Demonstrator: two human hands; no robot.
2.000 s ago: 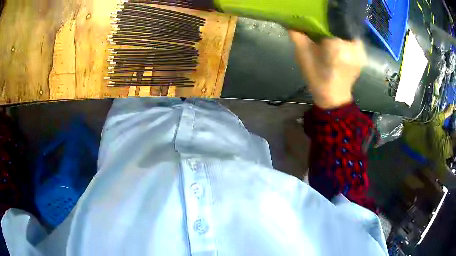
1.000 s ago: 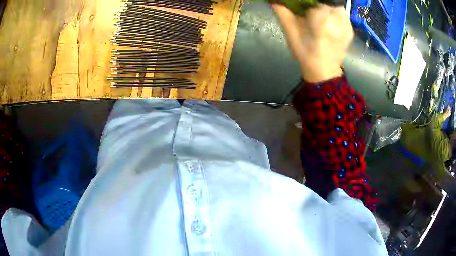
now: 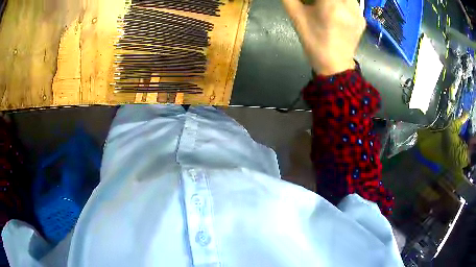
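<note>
Rows of thin dark sleeved leads (image 3: 162, 47) with small pale tips at their left ends lie across the worn wooden board (image 3: 31, 57). My right hand (image 3: 334, 36) is at the top edge, right of the board and over the green bench top, with its fingers partly cut off. A sliver of the green heat gun (image 3: 309, 1) shows between thumb and fingers; the rest is out of the picture. My left hand is not in view; only a dark red sleeve shows at the left edge.
A blue tray (image 3: 399, 26) with dark leads stands right of my hand. A white paper sheet (image 3: 427, 73) and small scissors (image 3: 407, 86) lie by it. A blue perforated basket or stool (image 3: 60, 203) is under the bench. A black cable (image 3: 287, 108) crosses the bench's front edge.
My right hand has moved up and slightly left, towards the top edge. The heat gun, plainly visible two seconds ago, has gone almost wholly out of the picture. The leads have not visibly moved.
</note>
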